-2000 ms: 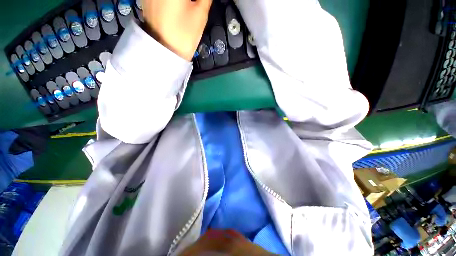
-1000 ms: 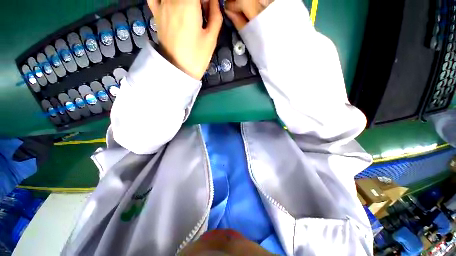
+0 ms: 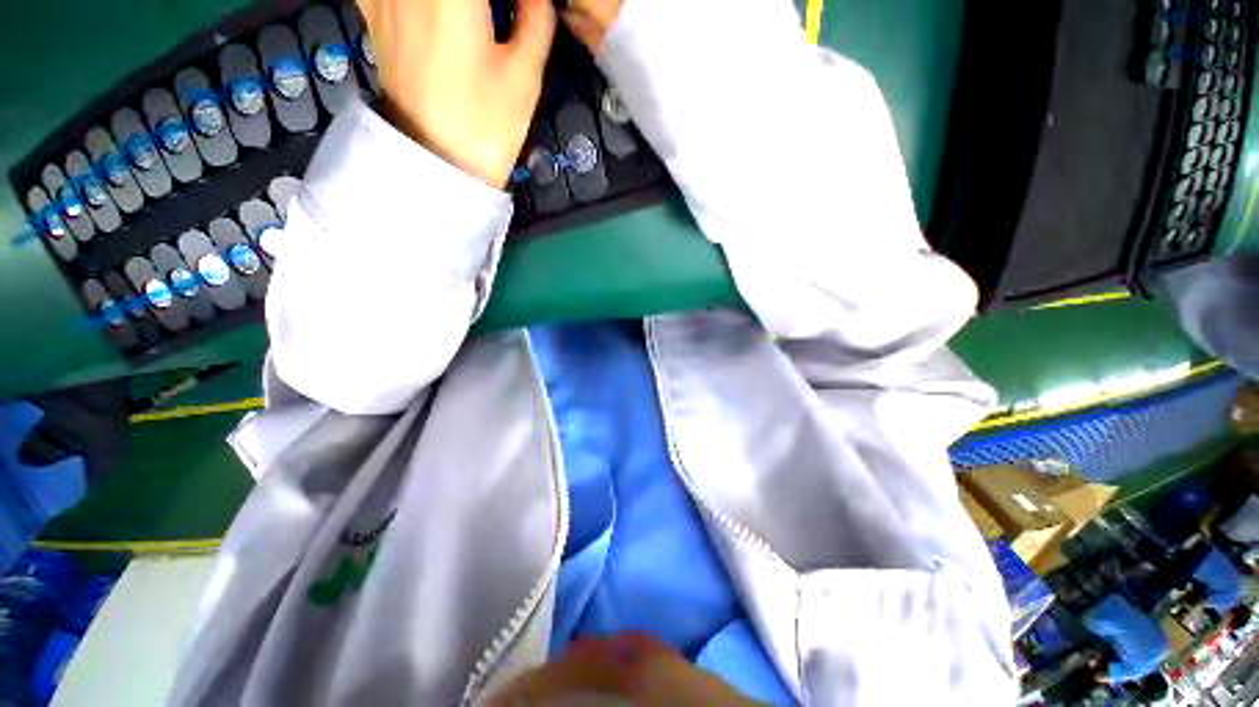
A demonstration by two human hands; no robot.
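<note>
A long black tray (image 3: 180, 218) lies on the green bench and holds two rows of dark grey oval housings (image 3: 245, 94). Most housings have a round silvery disc (image 3: 205, 116) and a thin blue strip beside or across it. My left hand (image 3: 463, 83) is bare and over the middle of the tray, cut off by the top edge. My right hand (image 3: 594, 20) is mostly out of the picture at the top, only a small part showing beside the left. The fingertips of both hands are cut off or hidden, so what they hold cannot be told.
A large plain black case (image 3: 1070, 152) stands at the right, with a second tray of small silvery parts (image 3: 1204, 166) beyond it. Yellow lines mark the green surface. An open cardboard box (image 3: 1029, 500) and people in blue show at lower right. Blue cloth (image 3: 35, 477) shows at far left.
Since one second ago, both hands and the tray have shifted left and slightly up in view, as have the surroundings. Less of my right hand shows.
</note>
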